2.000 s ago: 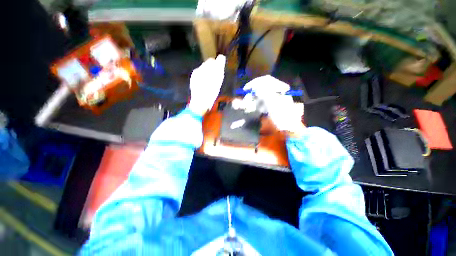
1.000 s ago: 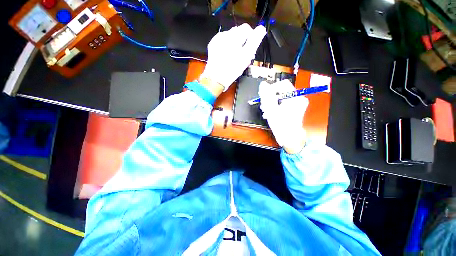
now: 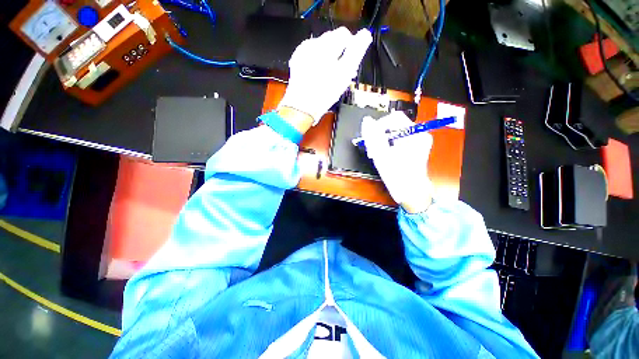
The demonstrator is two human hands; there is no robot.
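A flat black set-top box (image 3: 348, 144) lies on the orange test fixture (image 3: 445, 158), its back edge at the connector block (image 3: 371, 97). My gloved right hand (image 3: 398, 151) holds a blue marker pen (image 3: 436, 125) across its fingers, over the box's right part. My gloved left hand (image 3: 321, 73) is above the fixture's back left, by the box's back left corner. A small blue tip shows just past its fingers; whether it holds something I cannot tell.
Another black box (image 3: 190, 130) lies at left, near the orange meter box (image 3: 115, 52). The remote control (image 3: 515, 165) lies right of the fixture. Further right are upright black boxes (image 3: 585, 196) and a red-orange pad (image 3: 616, 168). A blue cable (image 3: 429, 59) reaches the fixture's back.
Two seconds ago both hands were at the fixture's back and the view was blurred. Over the last second hands, pen and box have hardly moved.
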